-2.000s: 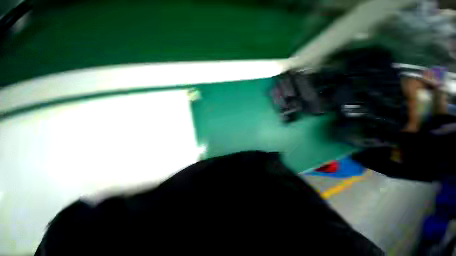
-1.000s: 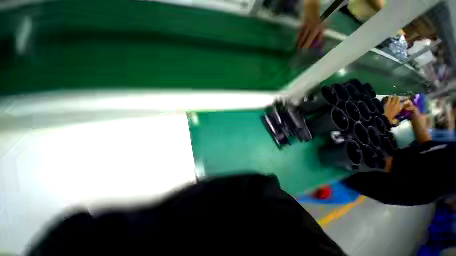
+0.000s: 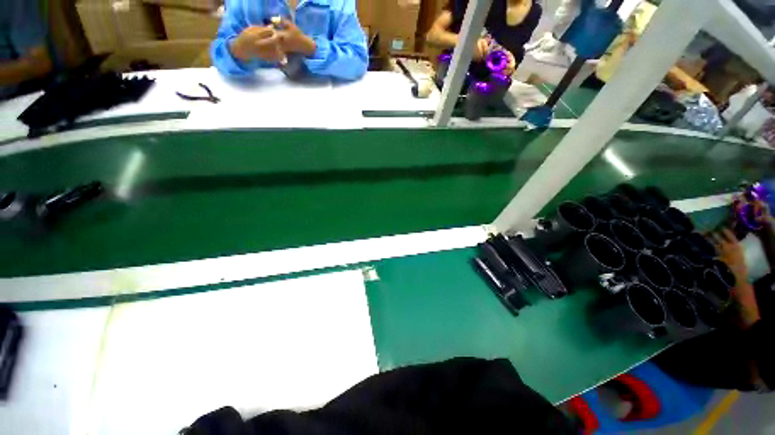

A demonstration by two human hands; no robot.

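Observation:
Neither of my hands is in the picture; a dark sleeve or clothing fills the bottom middle. The white work sheet (image 3: 246, 340) lies on the green bench (image 3: 433, 327) in front of me. Several black handle shells (image 3: 520, 270) lie in a small pile right of the sheet. Several black barrel housings (image 3: 650, 263) stand clustered further right, open ends up. A dark piece (image 3: 8, 348) is cut off by the left edge.
A white rail (image 3: 255, 262) separates the bench from the green conveyor (image 3: 297, 183), which carries a black unit (image 3: 72, 197) at left. A pale post rises behind the shells. People work across the conveyor and at right. A blue-and-red stool (image 3: 650, 399) is at lower right.
The view has tilted up and sharpened. The far bench, people and conveyor unit now show. The shells and barrels sit lower in the picture.

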